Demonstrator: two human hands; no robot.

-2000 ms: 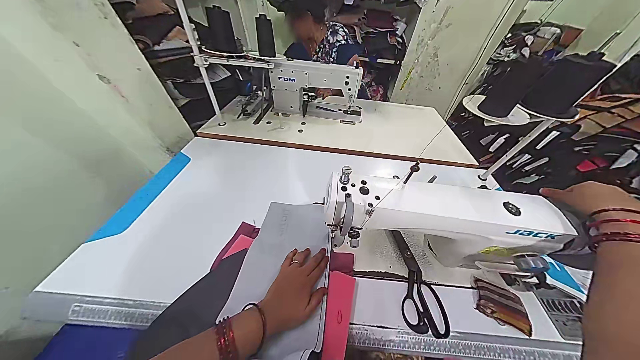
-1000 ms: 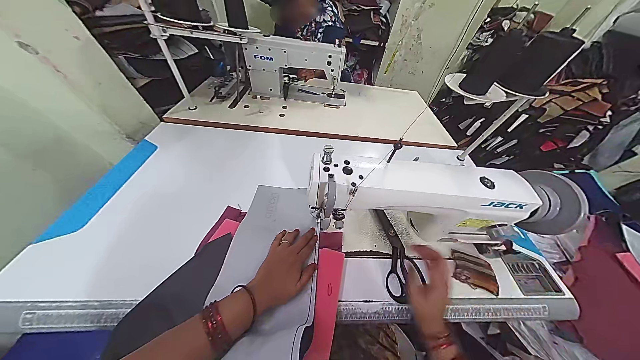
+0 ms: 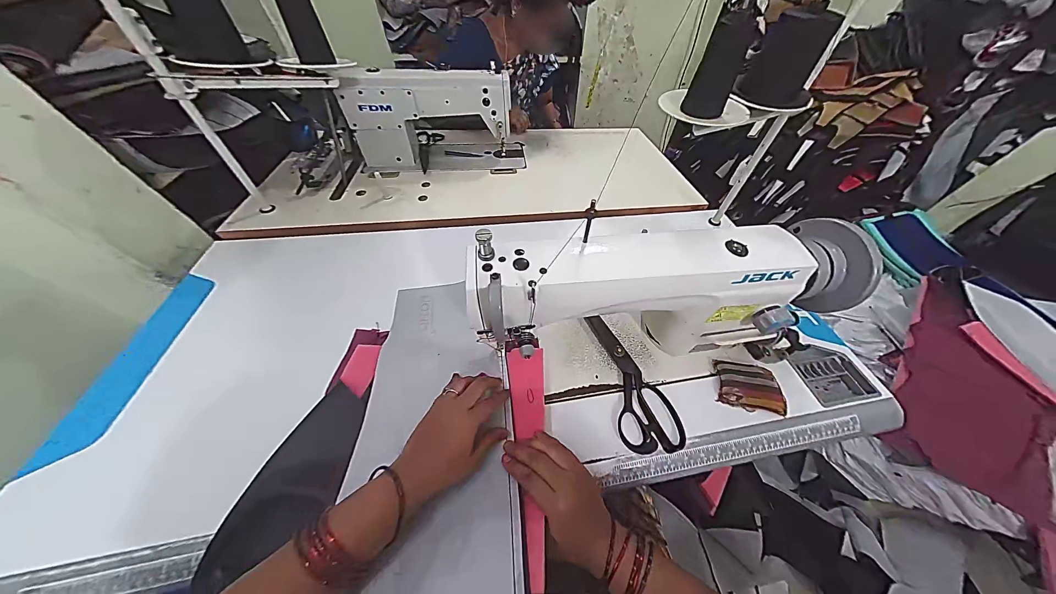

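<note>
A white Jack industrial sewing machine (image 3: 643, 276) stands across the white table, its needle area over the edge of a light grey panel (image 3: 412, 388). On that panel, near its right edge, my left hand (image 3: 454, 433) lies with its fingertips just below the presser foot. My right hand (image 3: 561, 495) holds a pink strip (image 3: 528, 396) at the panel's edge, fingers on top. The strip's upper end is by the presser foot. Black-handled scissors (image 3: 639, 396) rest right of the strip. Dark fabric (image 3: 289, 462) and maroon fabric (image 3: 371, 337) show from under the panel's left side.
A striped fabric scrap (image 3: 749, 388) lies near the table's right end. Behind is another sewing machine (image 3: 429, 103) with a person (image 3: 528, 74) beyond it. Black thread cones (image 3: 780, 62) stand at the back right. Maroon fabric (image 3: 973, 396) and cut pieces (image 3: 808, 536) are heaped at right.
My right hand has gone from the machine's handwheel end, past the scissors, to the pink strip. The strip now lies along the grey panel's edge up at the presser foot. My left hand remains on the panel.
</note>
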